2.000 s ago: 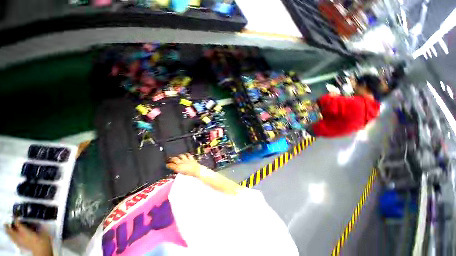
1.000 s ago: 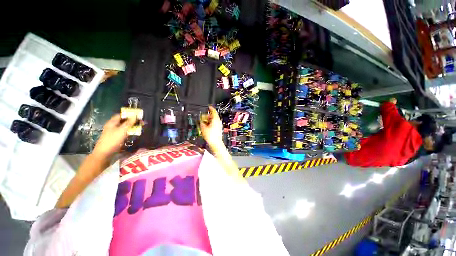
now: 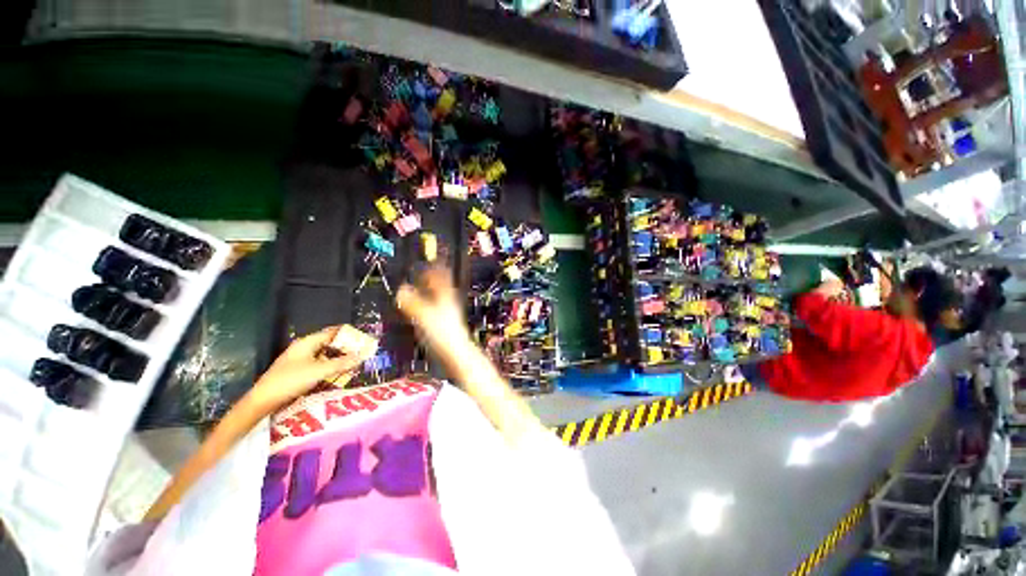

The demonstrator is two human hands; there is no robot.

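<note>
My left hand (image 3: 313, 362) holds a pale, yellowish clipped part (image 3: 353, 343) at the near edge of the black compartment tray (image 3: 315, 253); the fingers hide much of it. My right hand (image 3: 433, 306) is blurred over the tray, just short of a yellow binder clip (image 3: 429, 245); whether it grips anything cannot be told. Loose coloured clips (image 3: 416, 129) are heaped at the tray's far end. Clipped parts (image 3: 520, 321) stand along its right side. A blue clip (image 3: 379, 360) shows between my hands.
A white tray (image 3: 51, 248) with rows of black parts (image 3: 116, 312) is at the left, with shiny plastic film (image 3: 194, 366) beside it. Stacked black trays of clipped parts (image 3: 709, 281) stand at the right, above a blue bin (image 3: 624, 381). A person in red (image 3: 861, 343) is beyond.
Since the last earlier frame, my left hand has moved right with its part, from the tray's left side towards the middle. My right hand has moved left and away from me.
</note>
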